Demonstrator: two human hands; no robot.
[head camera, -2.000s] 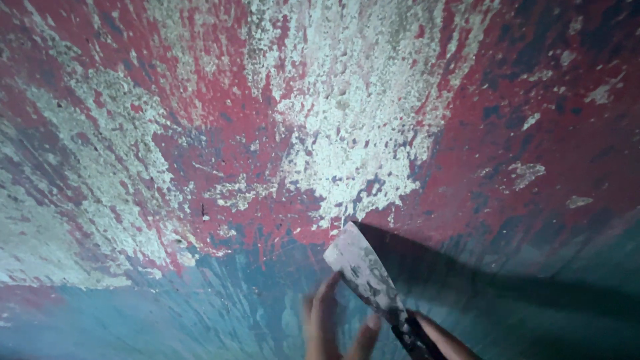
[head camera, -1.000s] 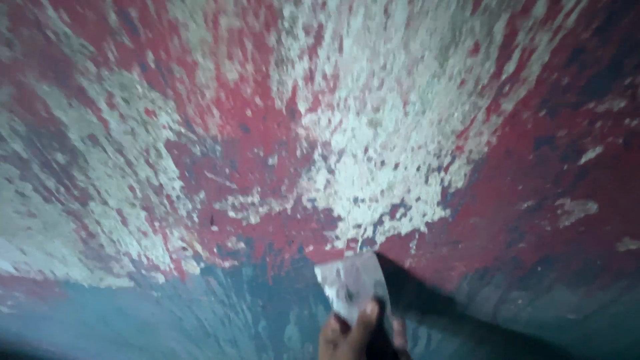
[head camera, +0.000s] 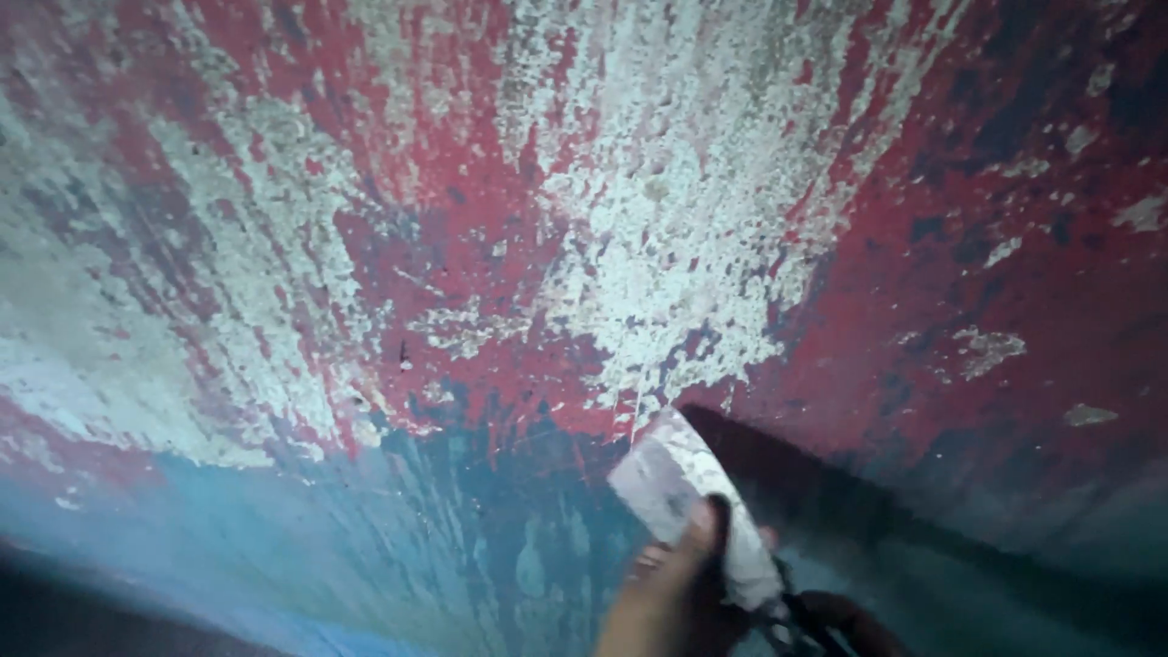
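A putty knife, or scraper (head camera: 698, 502), with a smeared metal blade and a dark handle is tilted up to the left. Its blade edge is against or very near the painted wall (head camera: 547, 484), just below a patch of bare pale plaster (head camera: 675, 274). My left hand (head camera: 671, 584) grips the blade from the lower left, its thumb on the metal. At the handle, low in the view, is my right hand (head camera: 844, 620), blurred and partly cut off by the frame's bottom edge, its fingers around the handle.
Red paint (head camera: 922, 347) and another scraped pale area (head camera: 274, 301) spread over the wall above a blue lower band (head camera: 301, 520). A dark shadow falls rightward from the blade. A dark area (head camera: 82, 611) lies at the bottom left.
My left hand, beside the blade with fingers apart two seconds ago, now holds the blade. The scraper has tilted differently between frames. The view has shifted somewhat.
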